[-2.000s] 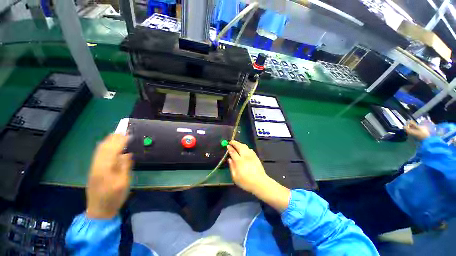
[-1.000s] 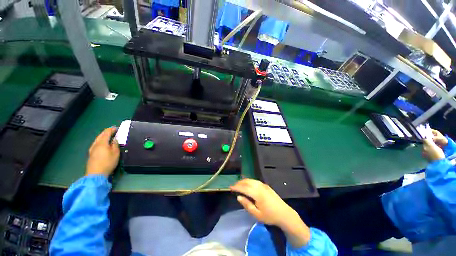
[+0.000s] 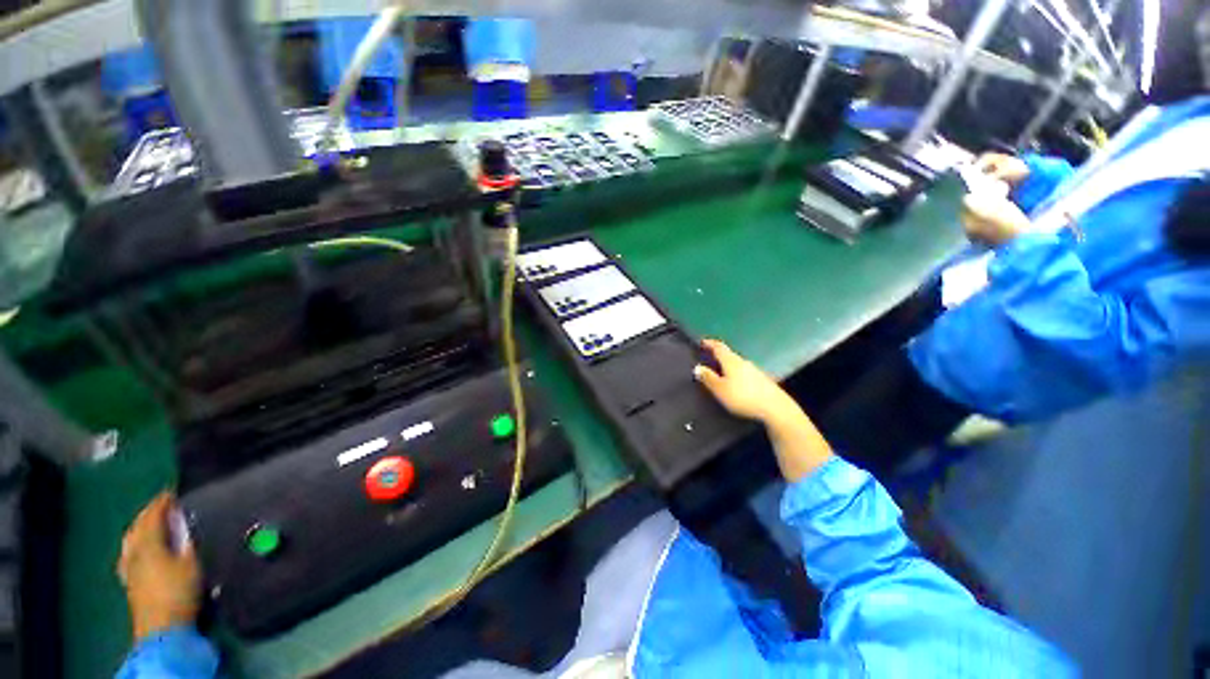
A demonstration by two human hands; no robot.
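Note:
The black control box (image 3: pixel 438 544) of the press (image 3: pixel 332 299) has two green buttons and a red emergency stop (image 3: pixel 389 479). My left hand (image 3: pixel 162 568) is at its left end, over a small white piece; whether it grips anything is unclear. My right hand (image 3: pixel 750 385) has its fingers on the right edge of the black turnover tray (image 3: pixel 660 405). Three white phone units (image 3: pixel 613 326) lie in the tray's far slots; its near slots are dark. The press nest is hidden in shadow and blur.
A thin yellowish hose (image 3: pixel 515 398) hangs over the control box's right part. Blister trays (image 3: pixel 557 155) lie along the back of the bench. At the right, a person in blue (image 3: pixel 1022 305) handles something pale beside stacked trays (image 3: pixel 863 186).
The view has turned right. My right hand has moved from the bench's front edge to the tray's right edge. My left hand stays at the control box's left end.

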